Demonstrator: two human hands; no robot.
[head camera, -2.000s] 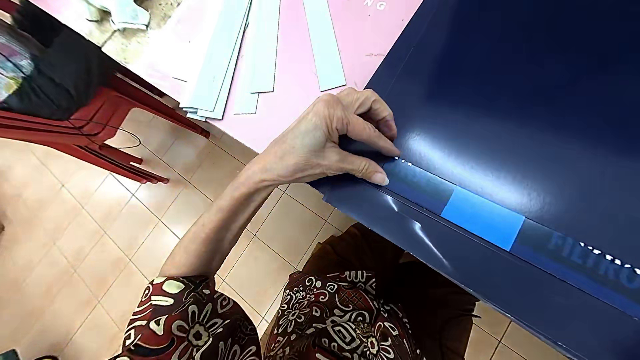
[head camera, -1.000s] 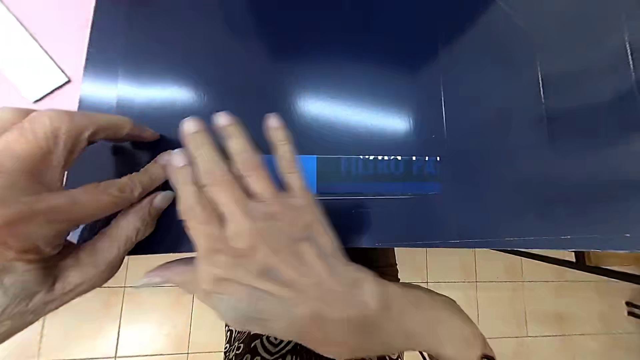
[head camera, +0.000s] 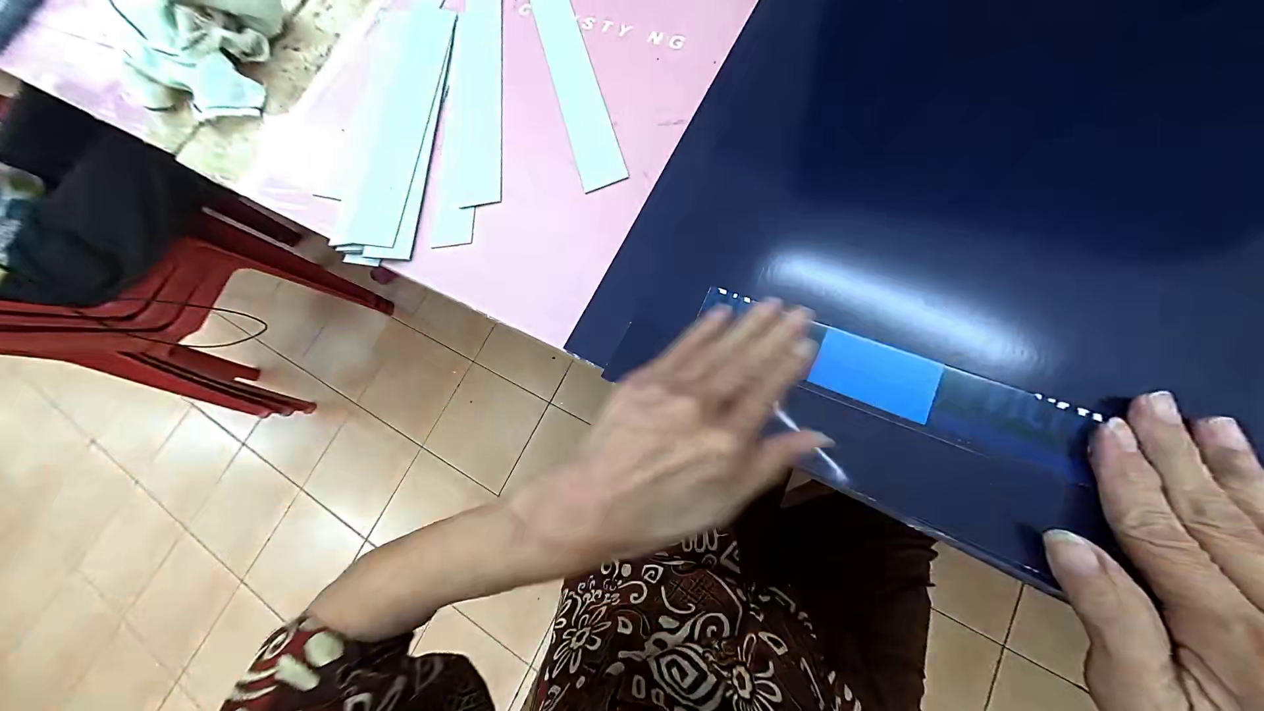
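Observation:
A large glossy dark blue sheet (head camera: 938, 118) lies over the right part of the table, with light glare across it. Along its near edge runs a narrow printed strip (head camera: 879, 373) with a bright blue block and a darker part bearing writing. My left hand (head camera: 691, 425) lies flat over the strip's left end, slightly blurred, fingers side by side and thumb apart, holding nothing. At the strip's right end, my right hand (head camera: 1175, 523) rests its fingertips on the sheet with the thumb near the edge; part of it is outside the view.
Several pale card strips (head camera: 395, 148) lie on the pink tabletop (head camera: 523, 267) at the upper left. Beyond them is a crumpled pale cloth (head camera: 202, 59). Stacked red plastic chairs (head camera: 148, 326) with dark fabric (head camera: 89, 197) on them stand at the left on the tiled floor.
The hands were close together at the strip's left part one second ago; now they are at opposite ends, the right hand having moved to the right. The view has swung notably.

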